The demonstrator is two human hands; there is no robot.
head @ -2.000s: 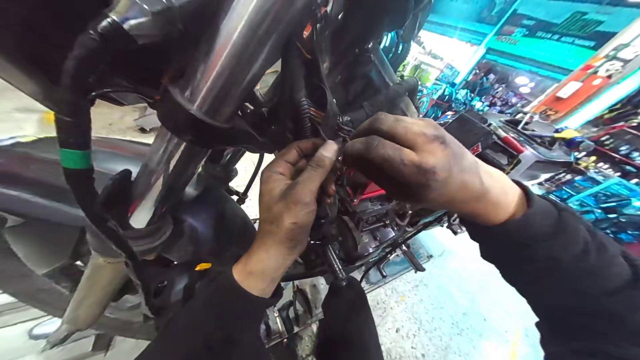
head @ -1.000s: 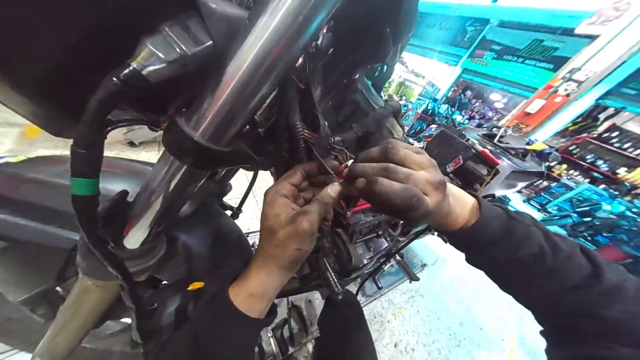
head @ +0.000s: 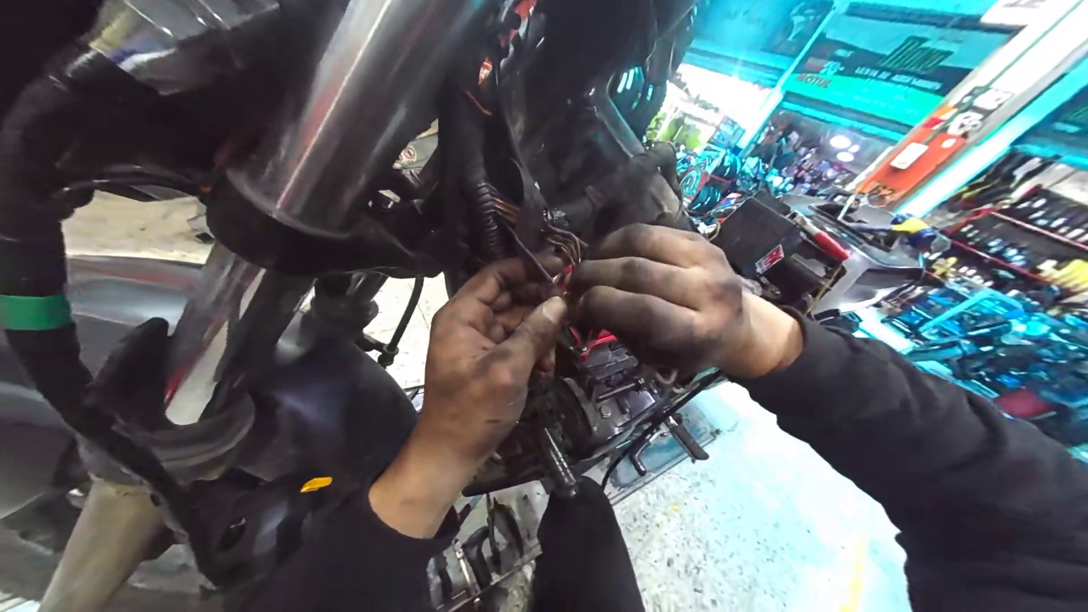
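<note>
My left hand point(head: 489, 365) pinches thin electrical wires between thumb and fingers, beside the front fork of a motorcycle. Close against its right side, my right hand point(head: 667, 293) has its fingers curled on the same wires. The bundle of thin wires point(head: 565, 244) comes down from above between the hands, with a bit of red at the fingertips. A black corrugated cable sleeve point(head: 487, 212) runs just above my left hand. The metal fork tube point(head: 348, 110) rises at the upper left. What exactly lies between the fingertips is mostly hidden.
A black cable with green tape point(head: 36, 312) hangs at the far left. Below the hands are a footpeg point(head: 557, 459) and engine parts point(head: 608, 382). Another motorcycle with a black battery-like box point(head: 756, 238) stands behind at right, near shelves point(head: 1020, 246) of goods.
Both hands stay together at the wires throughout. More of the thin wires shows above the fingers than two seconds ago. The view has shifted slightly.
</note>
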